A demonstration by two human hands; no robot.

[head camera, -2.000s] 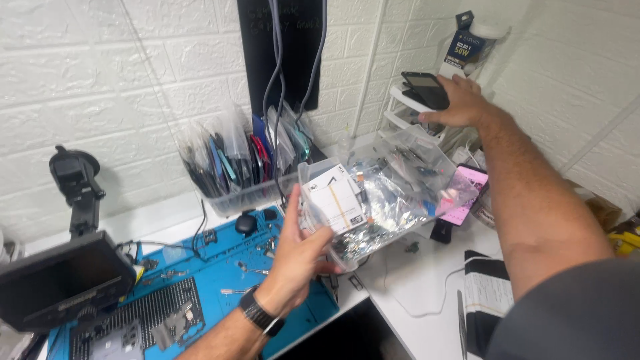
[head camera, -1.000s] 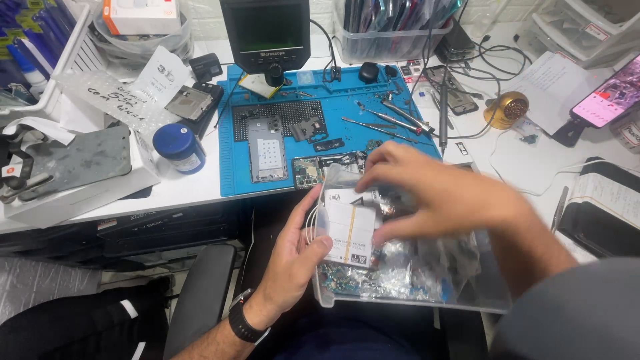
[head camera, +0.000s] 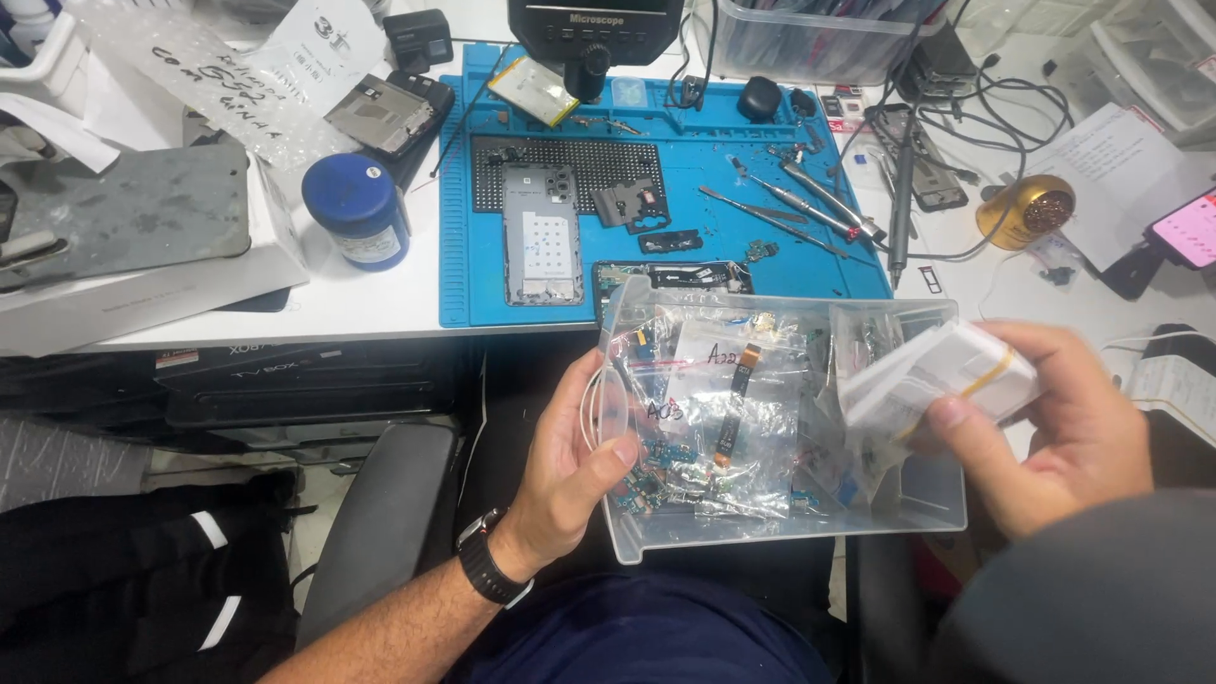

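My left hand (head camera: 575,465) grips the left end of a clear plastic drawer bin (head camera: 779,537), thumb over its rim, with a thin white cable beside the fingers. In the bin lie small zip bags (head camera: 698,408) with handwriting on them, a black and copper flex cable (head camera: 737,404) and small blue circuit boards (head camera: 641,484). Over the bin's right end, my right hand (head camera: 1054,427) holds a stack of white cards (head camera: 940,375) with a tan rubber band around it. The bin is above my lap, at the front edge of the desk.
A blue repair mat (head camera: 798,247) bears a phone back housing (head camera: 541,233), an opened phone (head camera: 665,275) and several screwdrivers (head camera: 793,204). Left of it stands a blue jar (head camera: 354,204). A microscope (head camera: 594,28) rises behind. To the right are a brass-wool tip cleaner (head camera: 1026,211), cables and a lit phone (head camera: 1187,228).
The bin has come from beside the drawer unit to the desk's front edge above my lap. The banded white stack, over the bin's left part a second ago, is now in my right hand at its right end.
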